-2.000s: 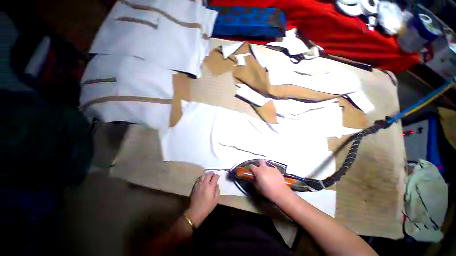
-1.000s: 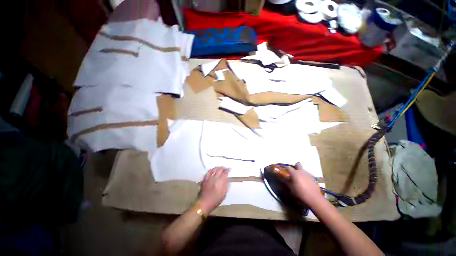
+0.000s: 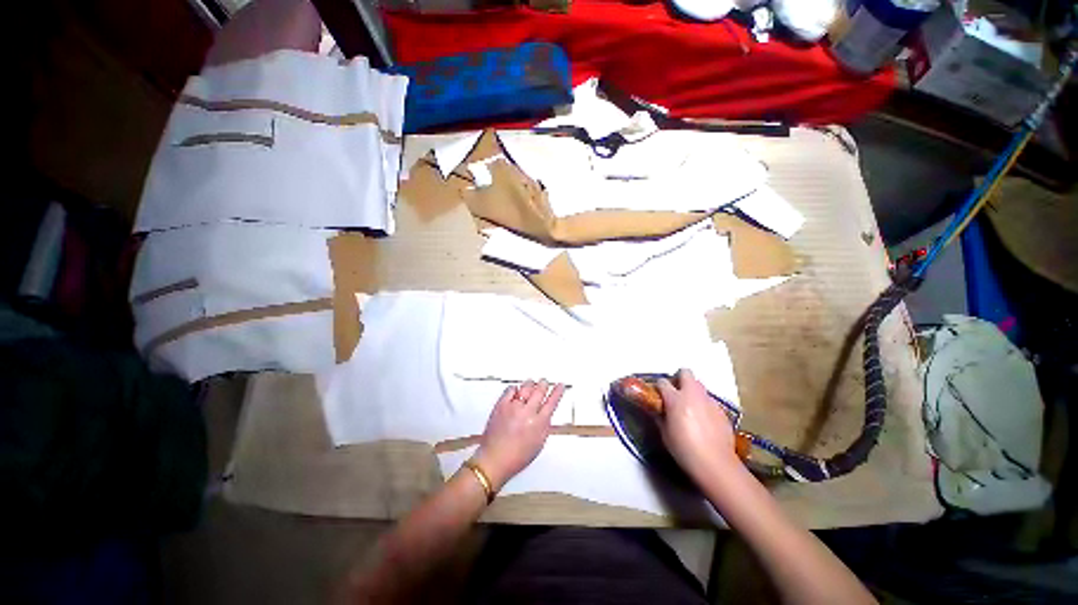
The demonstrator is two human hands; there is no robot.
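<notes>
A white garment panel (image 3: 390, 355) with a tan seam strip (image 3: 579, 431) lies flat at the front of the pressing pad. My right hand (image 3: 695, 423) is closed round the orange-brown handle of the steam iron (image 3: 644, 408). The iron's pointed tip faces up and left, and its soleplate rests on the panel at the right part of the seam strip. My left hand (image 3: 520, 425) lies flat on the panel left of the iron, fingers on the cloth near a short dark line, holding nothing. The cloth under the iron is hidden.
Pressed panels (image 3: 272, 177) lie at left. Crumpled white-and-tan panels (image 3: 638, 177) are heaped at back centre. The iron's dark wrapped hose (image 3: 875, 378) curves along the right of the pad (image 3: 816, 343). A blue patterned bundle (image 3: 485, 85) and red cloth (image 3: 662, 59) lie behind; a pale bundle (image 3: 987, 414) is at right.
My left hand has moved from the near edge up onto the panel. The iron, in my right hand, has moved right onto the seam strip. The near cloth flap now lies spread out; the view has shifted.
</notes>
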